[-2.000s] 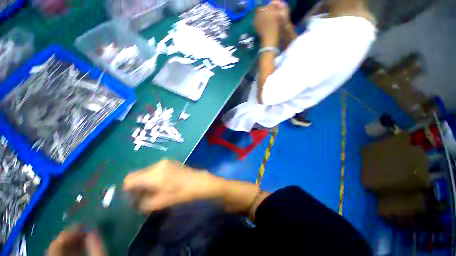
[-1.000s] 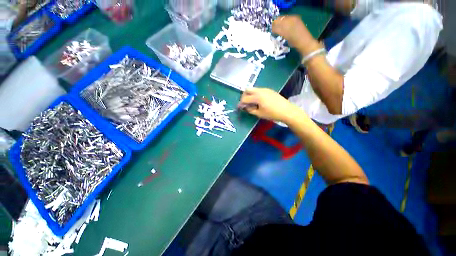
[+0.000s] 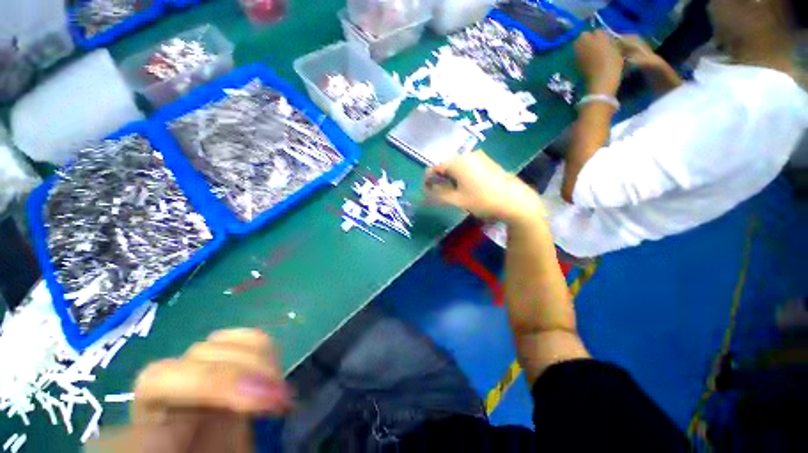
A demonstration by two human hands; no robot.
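Note:
A fanned pile of joined pieces [image 3: 379, 205], slim rods with white tabs, lies on the green mat. My right hand [image 3: 483, 188] is just right of it, fingers curled around a small dark tool that is mostly hidden. My left hand [image 3: 217, 376] is blurred at the lower left, above the mat's near edge, with fingers bent; I cannot tell whether it holds anything. Thin red wires [image 3: 282, 257] and small white bits lie between the hands. A heap of white strips [image 3: 53, 363] lies at the far left.
Two blue trays [image 3: 232, 226] of silver-grey sticks stand at the left. A clear tub [image 3: 354, 124] of mixed parts and a flat silver scale [image 3: 430, 134] are behind the pile. A coworker in white [image 3: 682, 159] sits at the right beside more white strips [image 3: 470, 88].
My right hand has gone from the lower left to beside the pile. My left hand, out of view one second ago, is back at the lower left. The coworker's hands have moved back.

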